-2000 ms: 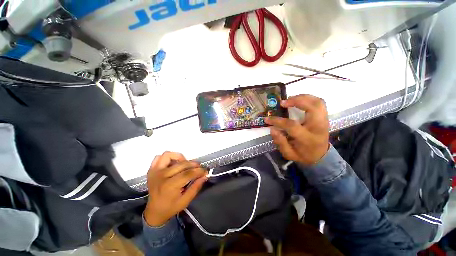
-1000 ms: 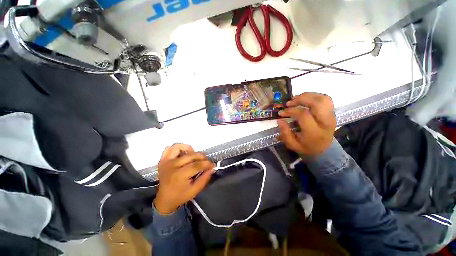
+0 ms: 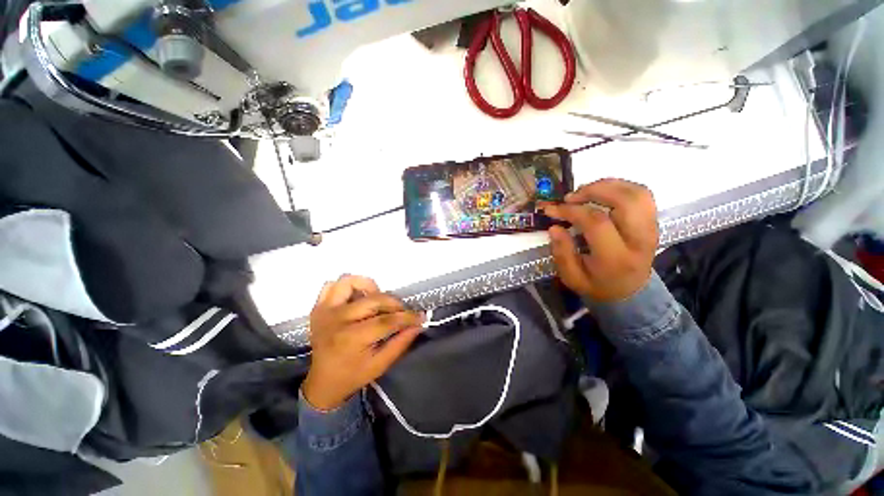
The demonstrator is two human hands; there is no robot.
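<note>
A smartphone [image 3: 485, 194] with a bright, colourful screen lies flat on the white machine bed. My right hand [image 3: 611, 237] is over its right end, fingertips at the lower right corner of the screen, holding nothing. My left hand [image 3: 357, 339] is at the table's front edge, its fingertips closed on a white cord [image 3: 512, 363]. The cord hangs in a loop over dark cloth [image 3: 446, 373] in my lap. The part of the cord behind my left hand is hidden.
Red-handled scissors [image 3: 524, 63] and thin pointed tweezers [image 3: 640, 129] lie behind the phone. The sewing machine [image 3: 388, 19] spans the top. Dark garments with white stripes are heaped at left [image 3: 126, 242] and right [image 3: 766, 310]. A printed scale [image 3: 737, 208] runs along the front edge.
The whole view has shifted, so the table and phone sit slightly further right and higher. My right fingertips have moved slightly over the phone's lower right corner. My left hand still holds the cord.
</note>
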